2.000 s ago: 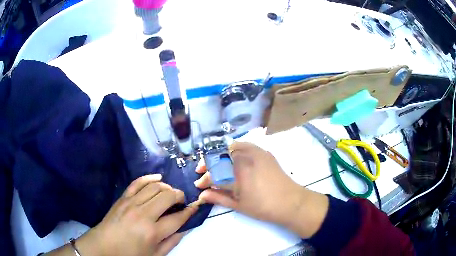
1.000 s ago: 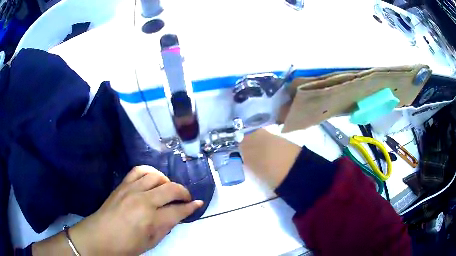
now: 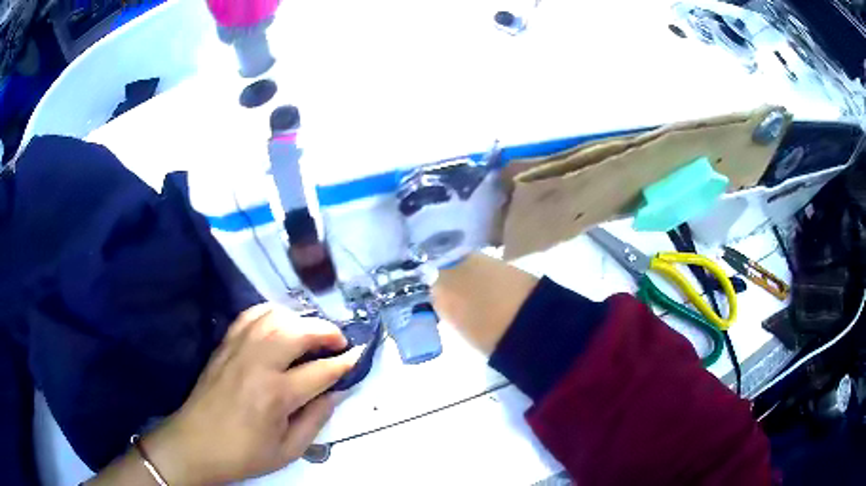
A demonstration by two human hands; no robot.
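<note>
The dark navy garment piece lies left of the needle, and its narrow end lies under the presser foot area. My left hand grips the end of the cloth between thumb and fingers, just in front of the foot. My right hand shows only as wrist and back part; it reaches behind the blue-grey guide under the machine head, and its fingers are hidden. The white sewing machine head with a blue stripe stands over the work.
Scissors with yellow and green handles lie right of my right arm. An orange-brown handled tool lies beyond them. A cardboard flap with a mint-green piece hangs on the head. Dark patterned cloth is at the right edge.
Over two seconds, my right hand left the cloth in front and moved behind the guide. My left hand kept the cloth; its end now looks turned up and smaller. The camera view shifted slightly.
</note>
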